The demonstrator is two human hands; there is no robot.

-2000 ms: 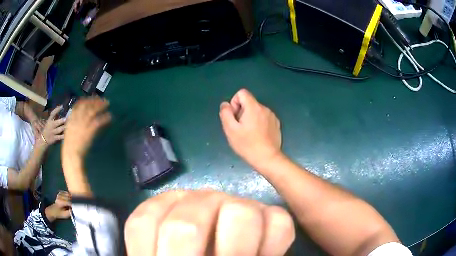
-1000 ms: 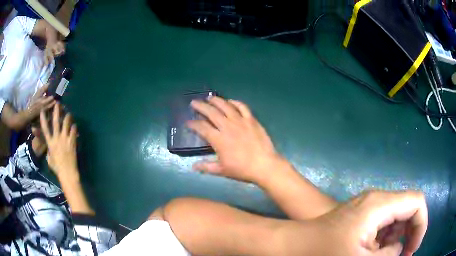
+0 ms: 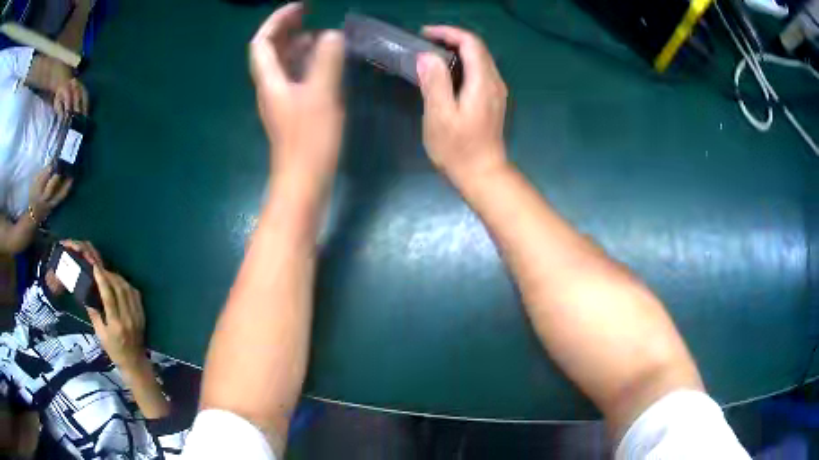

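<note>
A small dark retail box (image 3: 386,47) is held up over the green bench top, near the top middle of the view. My right hand (image 3: 465,103) grips its right end, thumb on the near side and fingers behind. My left hand (image 3: 298,85) is just left of the box, slightly blurred, with fingers and thumb apart. It looks empty and a narrow gap shows between it and the box's left end.
The green bench top (image 3: 431,314) has a curved near edge. Two people at the left each hold a dark box with a white label (image 3: 68,271). A black case with yellow edges (image 3: 682,36) and white cables (image 3: 763,90) are at the upper right.
The box has gone from lying on the bench to being held up in my right hand, farther forward. My left hand has moved from the lower right to the upper left, beside the box.
</note>
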